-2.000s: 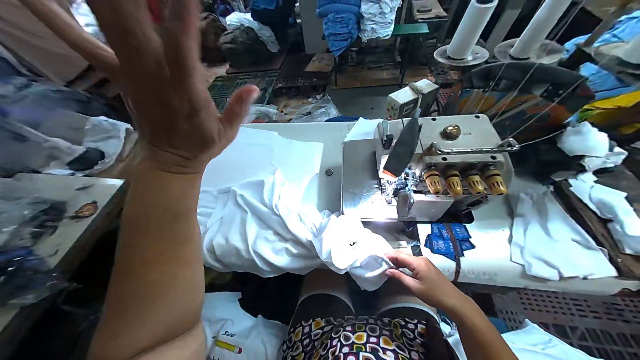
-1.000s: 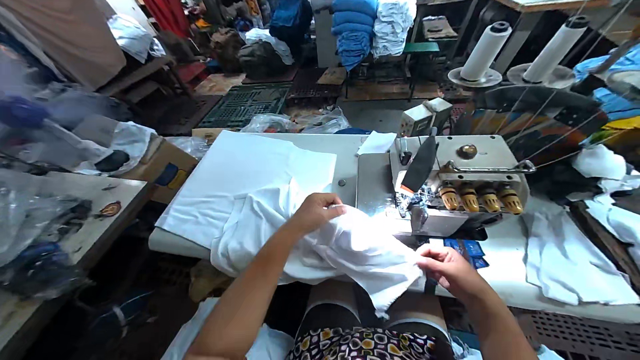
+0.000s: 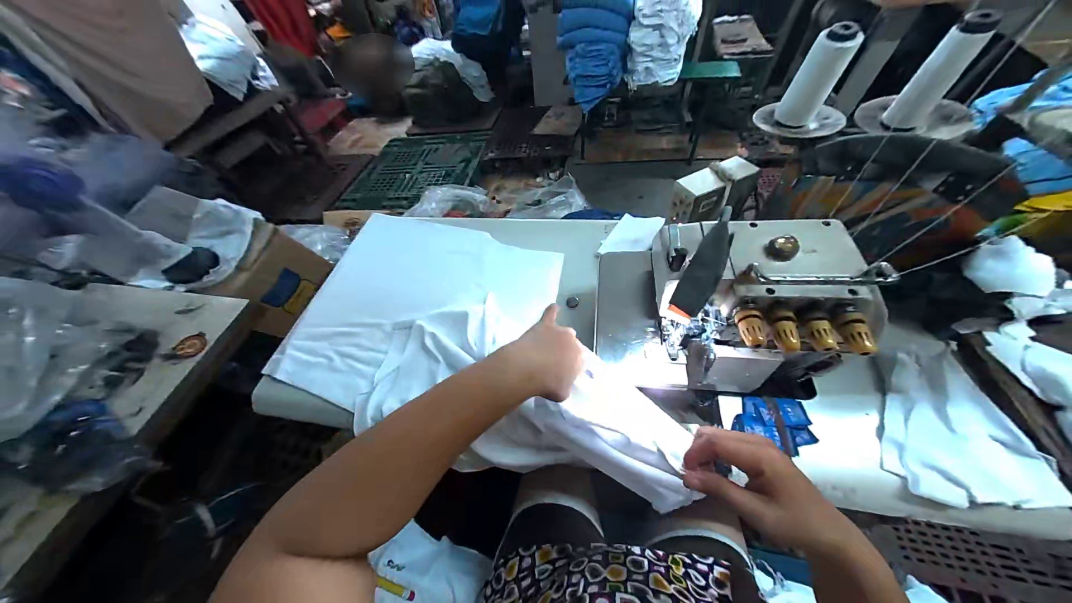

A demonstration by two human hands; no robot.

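White knit fabric (image 3: pixel 452 335) lies bunched over the front edge of the table, on top of flatter white pieces (image 3: pixel 419 260) at the left. My left hand (image 3: pixel 548 356) is closed on the bunched fabric near the middle of the table, thumb side up. Lower right, the fingertips of my right hand (image 3: pixel 729 469) pinch the fabric's edge above my lap. Just beyond stands an overlock sewing machine (image 3: pixel 775 285) with a lit needle area and several yellow tension knobs (image 3: pixel 785 327). The fabric under my left palm is hidden.
Blue labels (image 3: pixel 775 421) lie in front of the machine, and folded white pieces (image 3: pixel 963 427) lie to its right. Thread cones (image 3: pixel 821 75) stand behind it. A second table (image 3: pixel 201 310) with plastic bags and a cardboard box (image 3: pixel 285 268) are at the left.
My left hand, raised at upper left two seconds ago, came down onto the fabric. Since one second ago the fabric between my hands has been drawn into a longer, narrower shape.
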